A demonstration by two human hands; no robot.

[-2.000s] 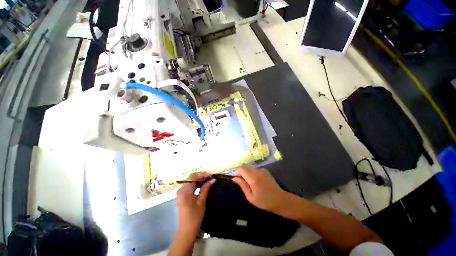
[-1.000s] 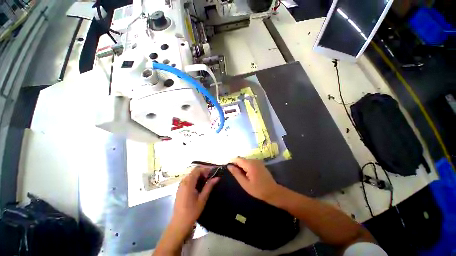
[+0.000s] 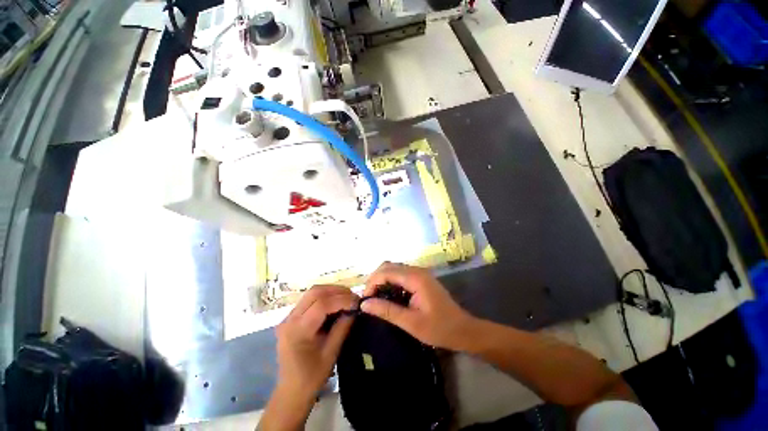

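A black fabric bag panel (image 3: 392, 383) with a small pale sticker (image 3: 368, 362) hangs below my hands at the front edge of the table. My left hand (image 3: 316, 332) pinches its top edge at a narrow black strip. My right hand (image 3: 413, 307) grips the same edge just to the right, the fingertips of both hands nearly touching. The fingers hide most of the strip. The clamp plate (image 3: 354, 267) edged with yellow tape lies just beyond my hands, under the white sewing machine head (image 3: 282, 181).
Stacked black bag pieces (image 3: 80, 379) lie at the lower left. A flat black bag (image 3: 665, 217) lies at the right beside a thin cable (image 3: 627, 324). A white-framed screen (image 3: 600, 38) stands at the back right. A blue air hose (image 3: 328, 139) curves over the machine head. A dark metal plate (image 3: 522, 202) lies right of the clamp.
The bag panel has swung from slanting rightward to hanging more straight down and looks narrower. My fingers have closed over the strip that stuck out at the left. Both hands are still on the edge.
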